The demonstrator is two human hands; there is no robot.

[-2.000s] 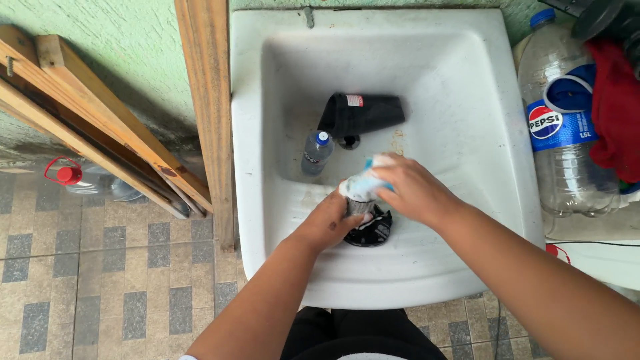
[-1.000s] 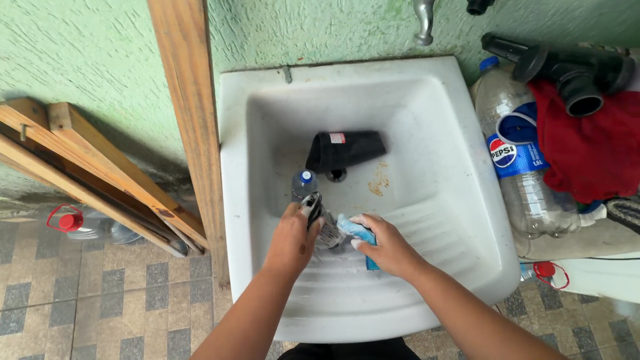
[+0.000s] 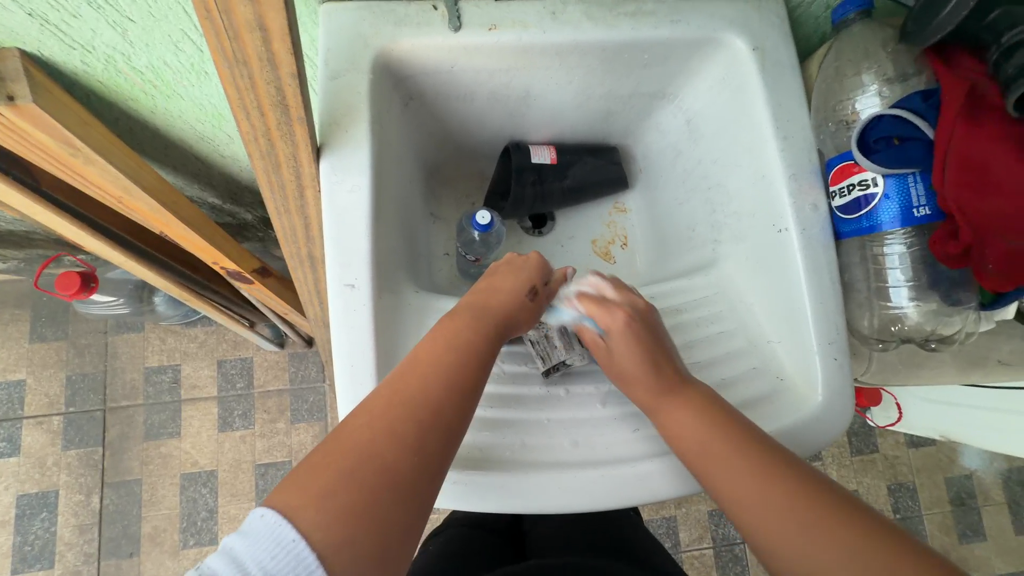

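Over the ribbed slope of a white laundry sink [image 3: 808, 240], my left hand [image 3: 516, 296] grips a dark object [image 3: 555, 350] smeared with foam, whose kind I cannot tell. My right hand [image 3: 628, 332] holds a foamy blue and white cloth or sponge [image 3: 572, 308] against its upper part; the cloth is blurred. Just beyond my left hand stands a small clear plastic bottle [image 3: 478, 240] with a blue and white cap. A black tapered container [image 3: 568, 178] with a red and white label lies on its side in the basin, beside the drain hole [image 3: 537, 223].
Right of the sink lies a large Pepsi bottle [image 3: 888, 280], with a blue item [image 3: 900, 132], red cloth [image 3: 980, 184] and black plastic fitting [image 3: 960, 24] near it. Wooden boards [image 3: 268, 128] lean at the left, by a red-capped clear jug [image 3: 128, 296] on the tiled floor.
My hands have come together on the dark object; a second ago they were slightly apart, with the cloth in my right hand. The view has shifted.
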